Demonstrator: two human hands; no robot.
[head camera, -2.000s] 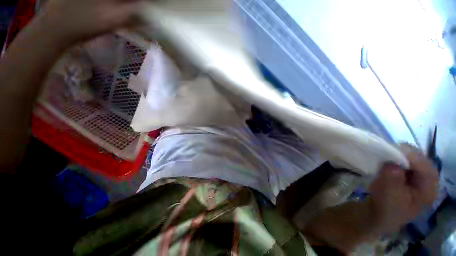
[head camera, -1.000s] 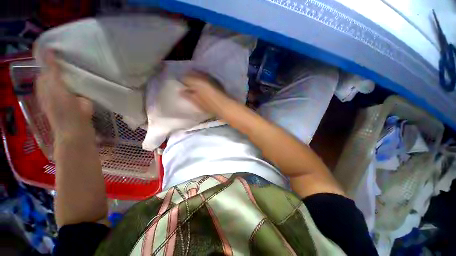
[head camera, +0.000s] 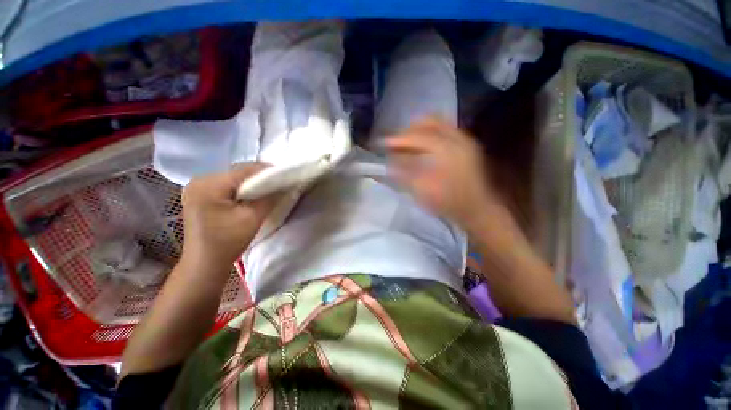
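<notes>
A folded cream garment panel (head camera: 284, 178) is in my left hand (head camera: 223, 210), held over my lap, its folded edge pointing up and right. White cloth (head camera: 204, 146) spreads to the left and beyond it over my left thigh. My right hand (head camera: 437, 168) is blurred, to the right of the panel and apart from it. Its fingers point left, and I cannot tell whether it holds anything small.
The blue front edge of the machine table (head camera: 377, 11) crosses the top. A red-rimmed mesh basket (head camera: 88, 332) stands left of my lap. A pale scrap basket (head camera: 681, 160) with white and blue offcuts stands at the right. Another red container (head camera: 210, 72) is at upper left.
The view has turned, so the table edge now lies across the top and the scissors are out of view. My left hand has come in over the lap with the panel; my right hand has moved right, off the cloth.
</notes>
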